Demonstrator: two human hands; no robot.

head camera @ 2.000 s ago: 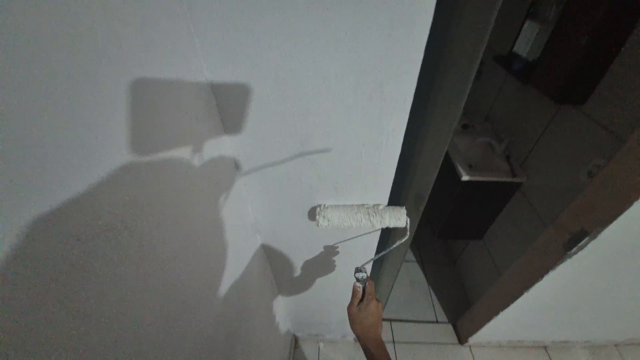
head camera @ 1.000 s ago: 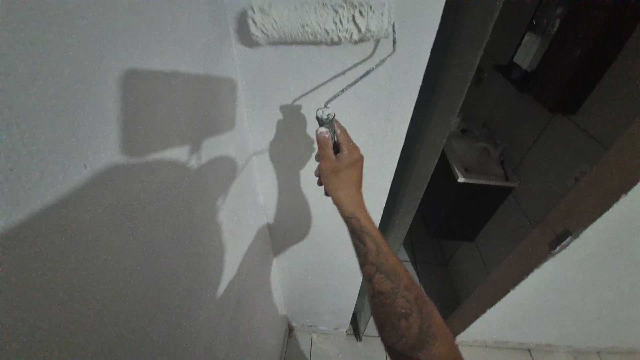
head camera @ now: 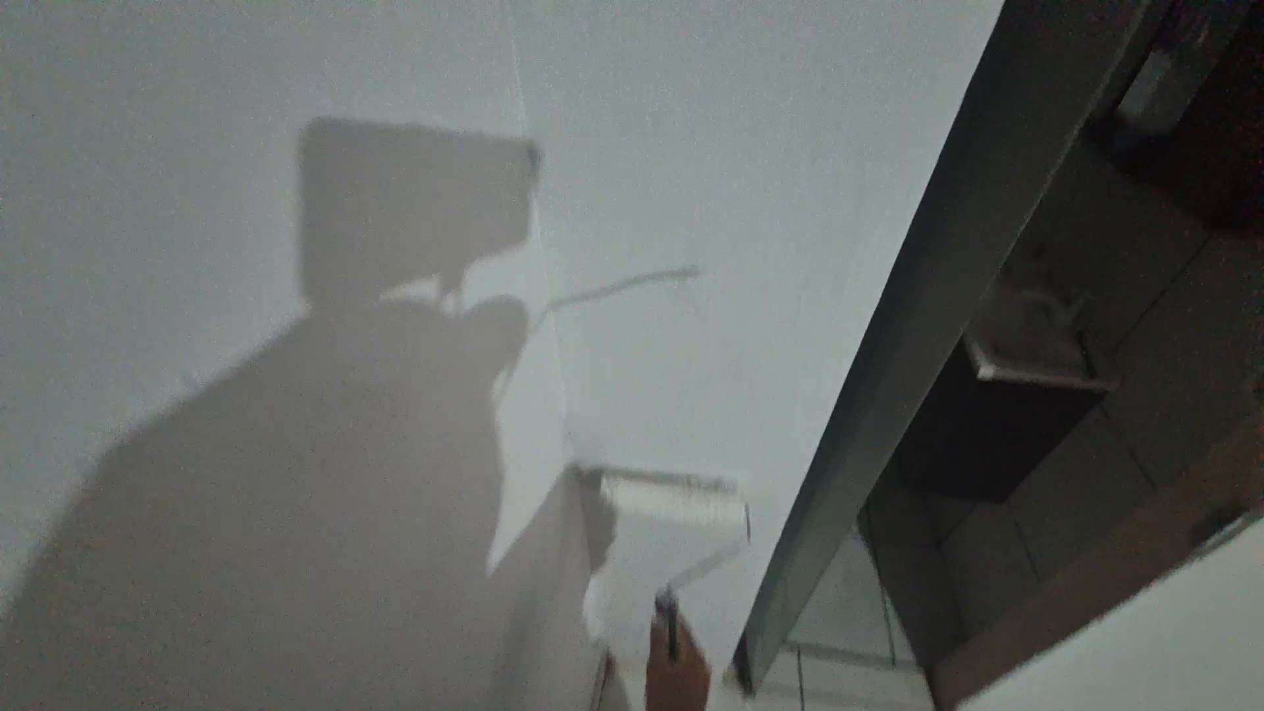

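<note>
One hand, which looks like my right hand [head camera: 677,662], grips the dark handle of a paint roller [head camera: 674,499] at the bottom of the view. The roller's white, paint-covered sleeve lies level against the lower part of the white wall [head camera: 750,247], between the inside corner and the door frame. Its wire frame bends down from the right end of the sleeve to the handle. The picture is blurred there. My left hand is not in view.
A dark door frame [head camera: 889,336] runs slantwise right of the wall. Beyond the doorway are a washbasin [head camera: 1037,355] on a dark cabinet [head camera: 997,425] and a brown door frame [head camera: 1106,583]. Floor tiles [head camera: 839,681] show below. A large shadow falls on the left wall [head camera: 118,148].
The roller and my right hand have moved down the wall from high up a second ago. The forearm seen then is now out of view.
</note>
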